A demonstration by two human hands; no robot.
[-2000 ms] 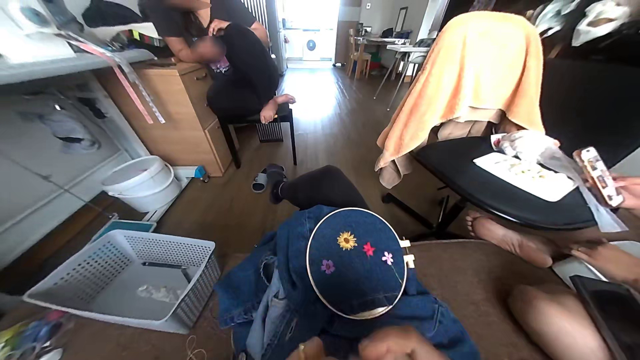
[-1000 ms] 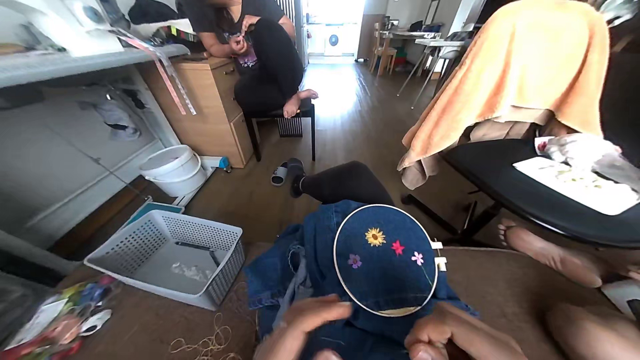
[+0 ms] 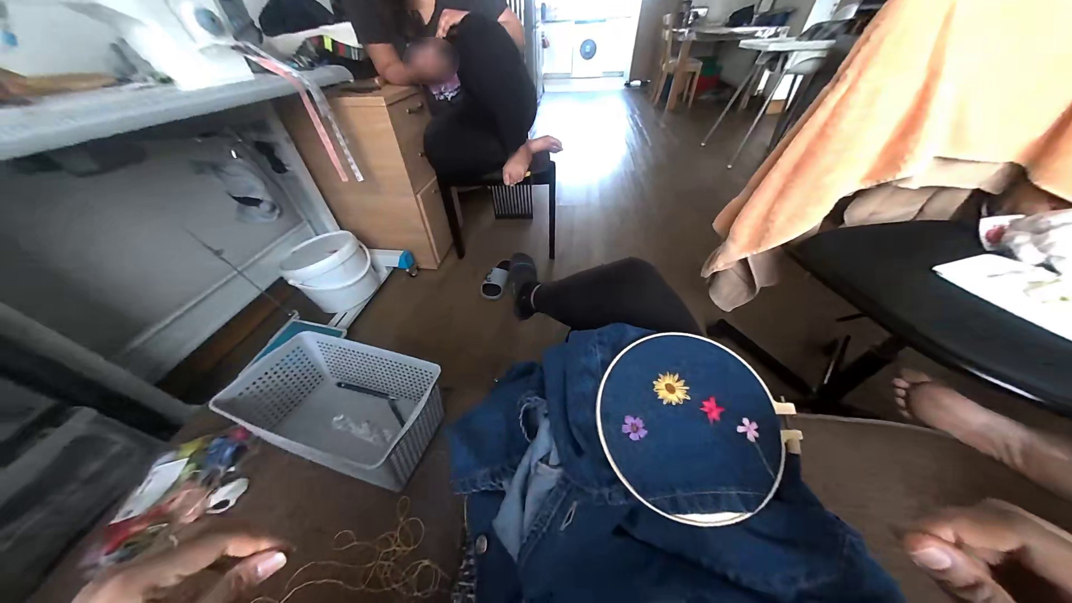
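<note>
A dark blue denim garment (image 3: 561, 536) lies over my lap, with part of it stretched in a round embroidery hoop (image 3: 605, 427). Inside the hoop are stitched yellow, red, purple and pink flowers, and a thin pale strand runs down from the pink one. My left hand (image 3: 201, 565) is at the lower left, thumb and finger apart, beside a loose tangle of tan thread (image 3: 377, 557). Far to the right of the hoop is my right hand (image 3: 988, 548), partly cut off by the frame edge, its fingers curled; whether it holds anything cannot be told. Neither hand touches the hoop.
A grey plastic basket (image 3: 327, 456) holding a dark tool stands left, beside colourful thread skeins (image 3: 188, 494). Behind it are a white bucket (image 3: 331, 272) and wooden drawers (image 3: 377, 142). Another person sits on a black chair (image 3: 494, 176). At right are a black seat (image 3: 888, 268) and a bare foot (image 3: 963, 414).
My hands have moved apart, from just below the hoop out to the left and right. The other person's hands have shifted. The view has swung somewhat.
</note>
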